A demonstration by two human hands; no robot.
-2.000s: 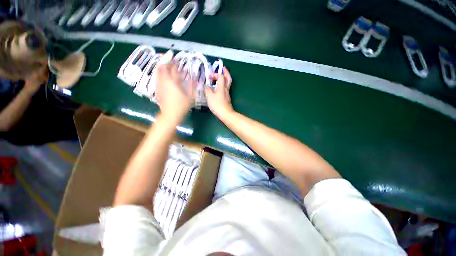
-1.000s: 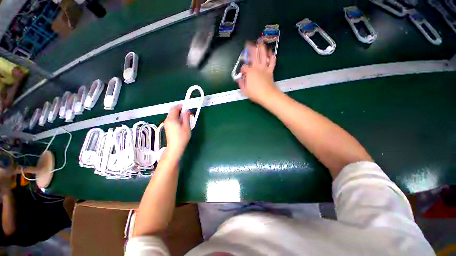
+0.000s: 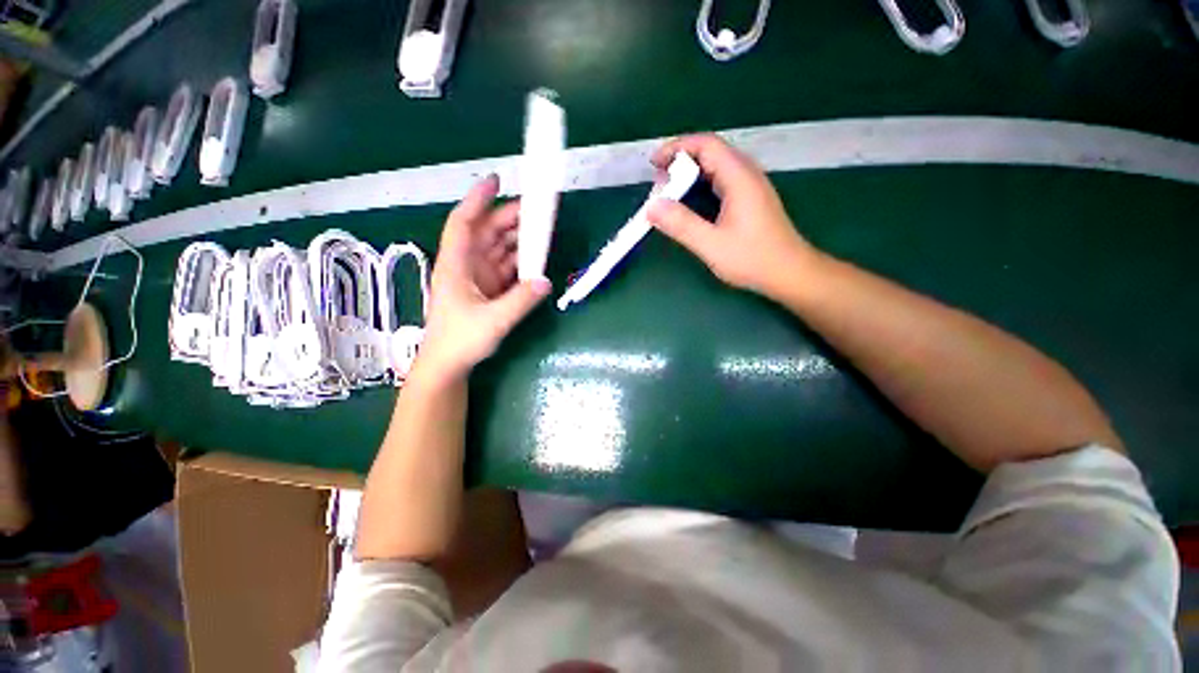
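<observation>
My left hand [image 3: 480,283] holds a white front cover [image 3: 540,184] upright, seen edge-on, between thumb and fingers. My right hand [image 3: 736,217] grips the upper end of a second thin white piece [image 3: 625,246], probably a base housing, tilted with its lower end towards my left hand. The two pieces are apart, above the green work surface. The inner side of the right piece is hidden, with a small dark spot near its lower end. A row of covers [image 3: 303,345], overlapping white loops, lies at the left on the near surface.
A pale grey strip [image 3: 920,142] separates the near surface from the far belt. Closed units [image 3: 221,132] stand in a row on the belt at left; more loops [image 3: 928,26] lie at the top right. A brown carton [image 3: 257,552] is below the table edge. A wooden spool-like object [image 3: 86,355] is at far left.
My right hand has come back from the far belt with a white piece. My left hand has turned its cover edge-on. The two hands are nearer each other.
</observation>
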